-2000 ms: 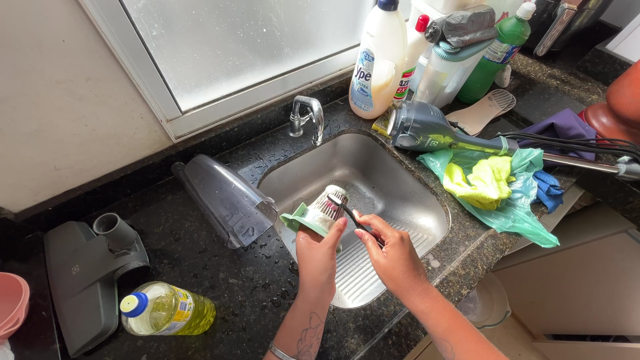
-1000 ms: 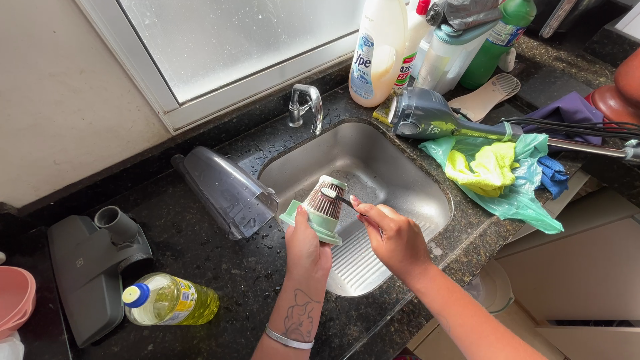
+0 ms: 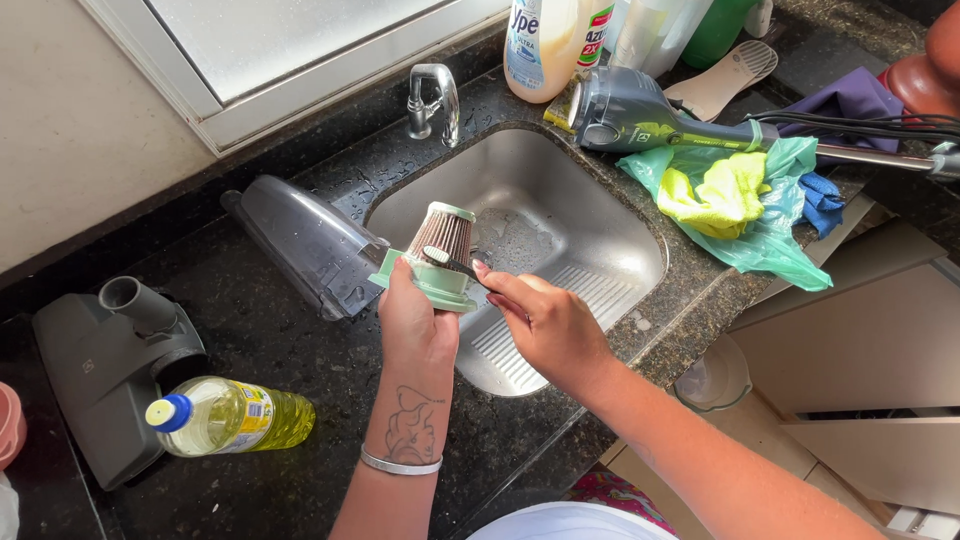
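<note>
My left hand (image 3: 418, 319) holds a pleated, cone-shaped vacuum filter (image 3: 442, 234) by its pale green base, with the narrow end up, over the left part of the steel sink (image 3: 517, 169). In my right hand (image 3: 551, 322) is a dark-handled toothbrush (image 3: 450, 260), its head lying against the brownish pleats. Beside the filter, a clear plastic dust container (image 3: 307, 240) rests on the counter at the sink's left edge. The chrome faucet (image 3: 433, 105) stands behind the sink; no stream shows at its spout.
A vacuum floor head (image 3: 112, 367) and a bottle of yellow liquid (image 3: 232, 420) are at left. The vacuum's handheld body (image 3: 637, 112), a yellow cloth (image 3: 716, 196) on a green plastic bag (image 3: 795, 255), and detergent bottles (image 3: 544, 49) stand or lie at right and behind.
The filter has turned more upright in my left hand, showing more of its pleats and base. My right hand has shifted with the toothbrush, which stays at the filter.
</note>
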